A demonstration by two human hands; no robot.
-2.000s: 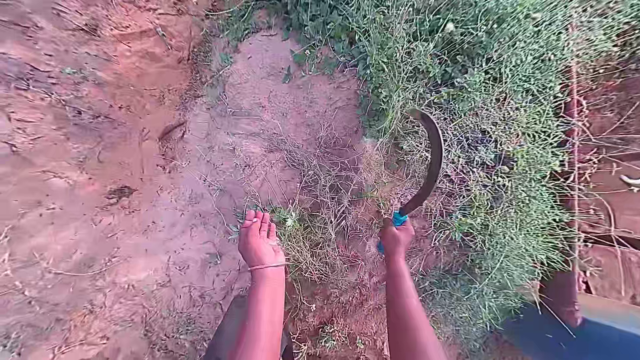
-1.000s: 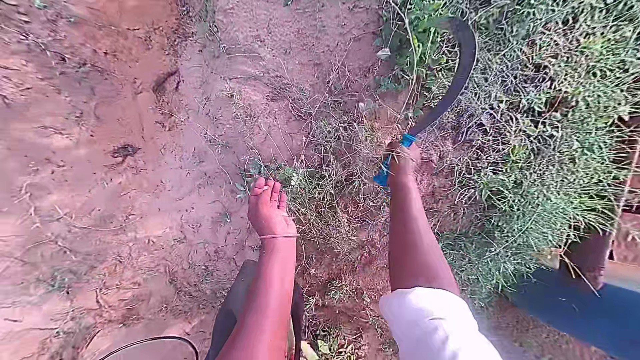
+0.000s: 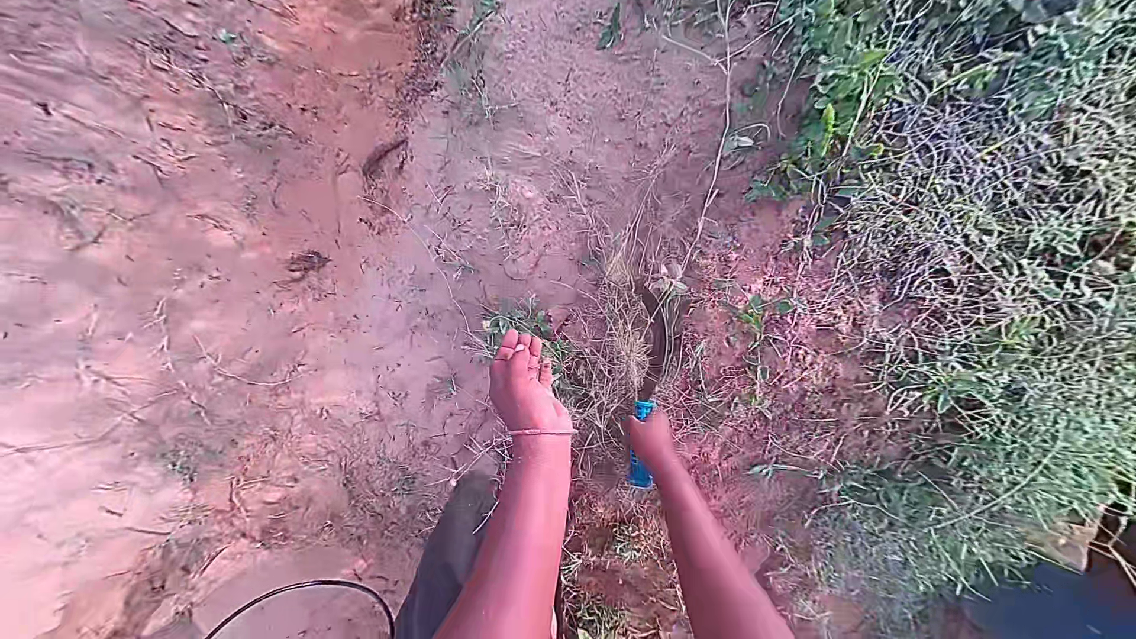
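Note:
My right hand [image 3: 653, 437] is closed around the blue handle of a sickle [image 3: 657, 342], right of centre. The dark curved blade points away from me and lies low among a clump of dry, cut-looking grass [image 3: 626, 328], which partly hides its tip. Just left of that clump is my left hand [image 3: 525, 380], palm up with the fingers a little curled, a thin band around its wrist. Its fingertips touch or lie close to green weeds [image 3: 524, 319]; whether they grip any stems cannot be told.
Dense green grass and weeds [image 3: 958, 266] grow along the right side. Reddish bare soil [image 3: 222, 373] with scattered twigs spreads on the left. A black curved cable or hoop [image 3: 306, 584] is at the bottom left, and a blue object [image 3: 1056, 603] at the bottom right.
My right hand has brought the sickle left from the edge of the green growth to the dry clump, near my left hand. The left hand remains by the weeds.

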